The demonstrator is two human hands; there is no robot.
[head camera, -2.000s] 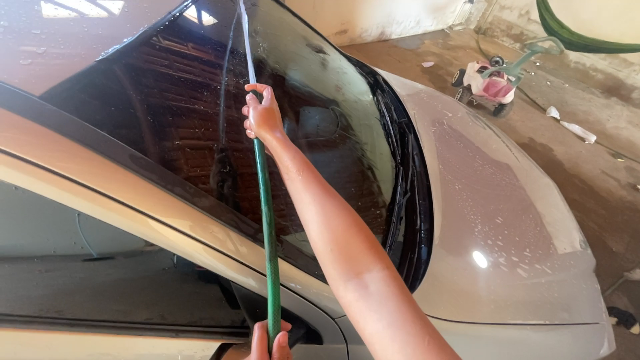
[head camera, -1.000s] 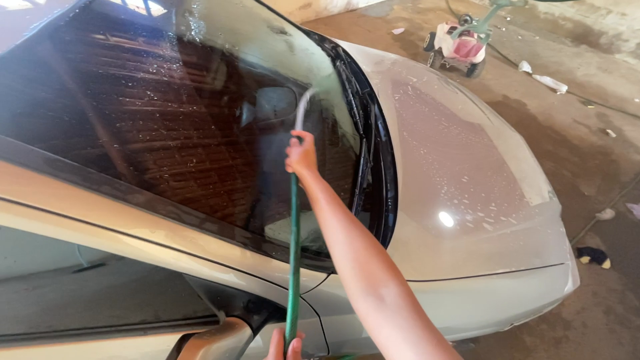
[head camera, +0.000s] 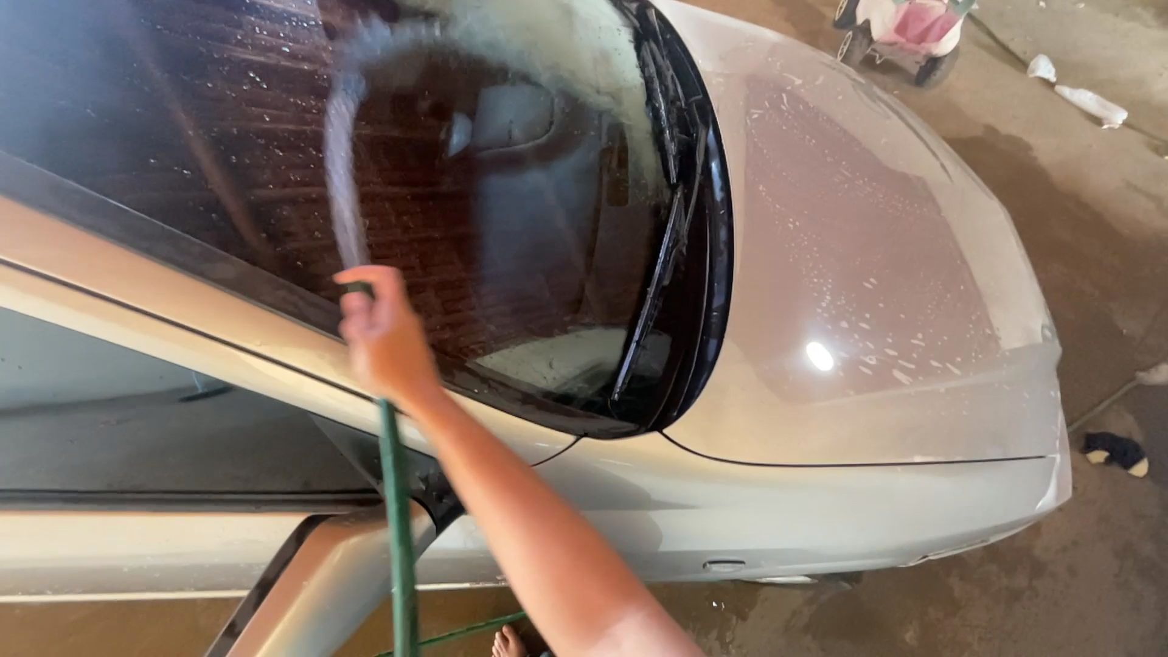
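Note:
My right hand (head camera: 388, 333) is closed around the end of a green garden hose (head camera: 400, 538), with a finger or the thumb at its mouth. A stream of water (head camera: 342, 173) leaves the hose and curves across the wet windshield (head camera: 538, 228) of a light-coloured car. The hand is above the lower edge of the glass, near the pillar. From it the hose runs down past the side mirror (head camera: 319, 579) and out at the bottom edge. My left hand is out of view. The wiper arms (head camera: 652, 301) lie along the windshield's base, beside the hood (head camera: 867, 246) with its water drops.
A toy ride-on car (head camera: 912, 27) stands on the wet floor beyond the hood. White plastic litter (head camera: 1092, 105) and a dark cloth-like thing (head camera: 1115, 453) lie on the ground. Another stretch of green hose (head camera: 474, 628) runs near a bare foot (head camera: 507, 642) at the bottom.
The water stream has swept to and fro over the windshield, now bending up and left. My left hand, earlier on the hose at the bottom edge, has gone out of view. The view has shifted.

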